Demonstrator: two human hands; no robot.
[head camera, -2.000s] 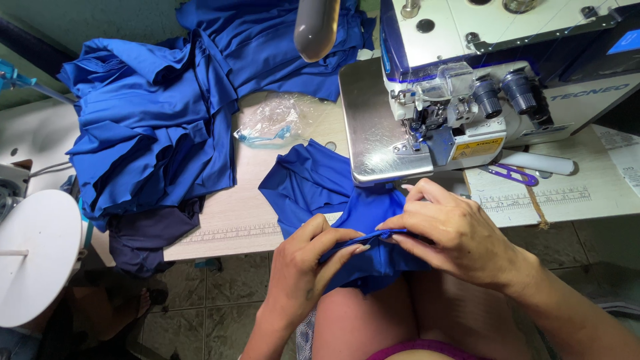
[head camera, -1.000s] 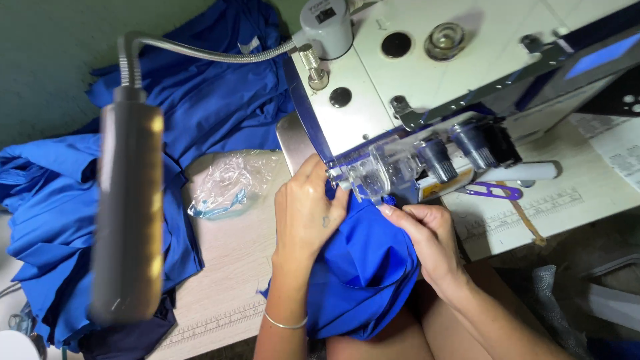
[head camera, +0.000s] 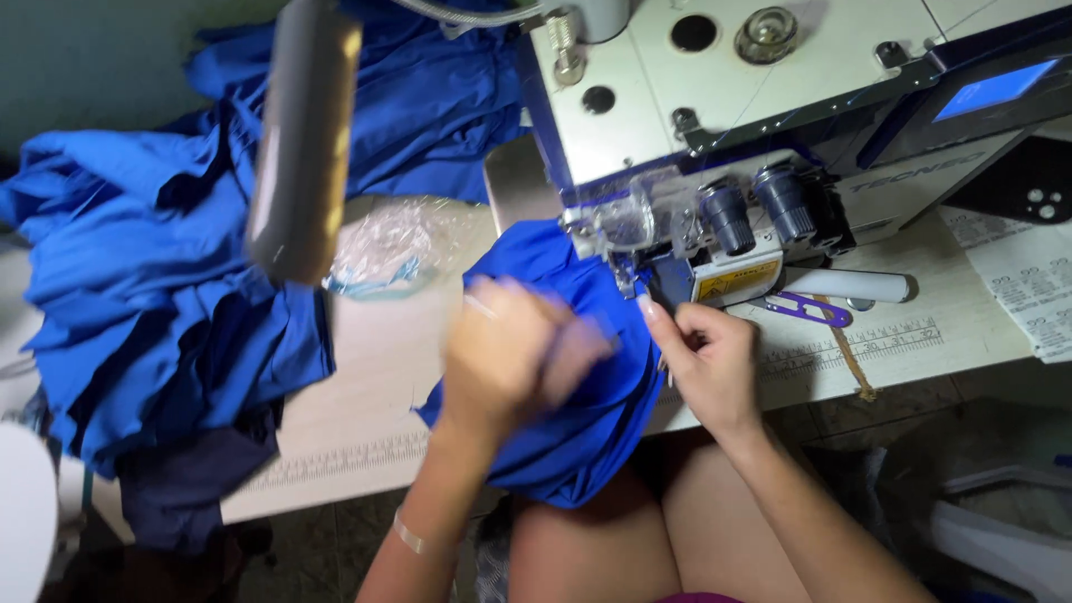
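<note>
A blue fabric piece (head camera: pixel 586 419) lies under the presser foot (head camera: pixel 624 276) of a Tecneo overlock sewing machine (head camera: pixel 720 176) and hangs over the table's front edge. My right hand (head camera: pixel 712 360) pinches the fabric's right edge between thumb and fingers, just in front of the foot. Over the left part of the fabric is my left hand (head camera: pixel 519 352), blurred by motion; its fingers point right, and whether they grip the cloth cannot be told.
Stacked blue fabric (head camera: pixel 151 251) and a dark cloth (head camera: pixel 193 477) lie left. A lamp head (head camera: pixel 306 142) hangs above a clear plastic bag (head camera: pixel 394 243). Right of the needle area are purple thread snips (head camera: pixel 808 308), a white cylindrical object (head camera: pixel 846 285) and printed paper (head camera: pixel 1022 268).
Both hands held the fabric near my lap two seconds ago; it now lies at the presser foot. Since one second ago, my left hand has moved back from the foot toward me.
</note>
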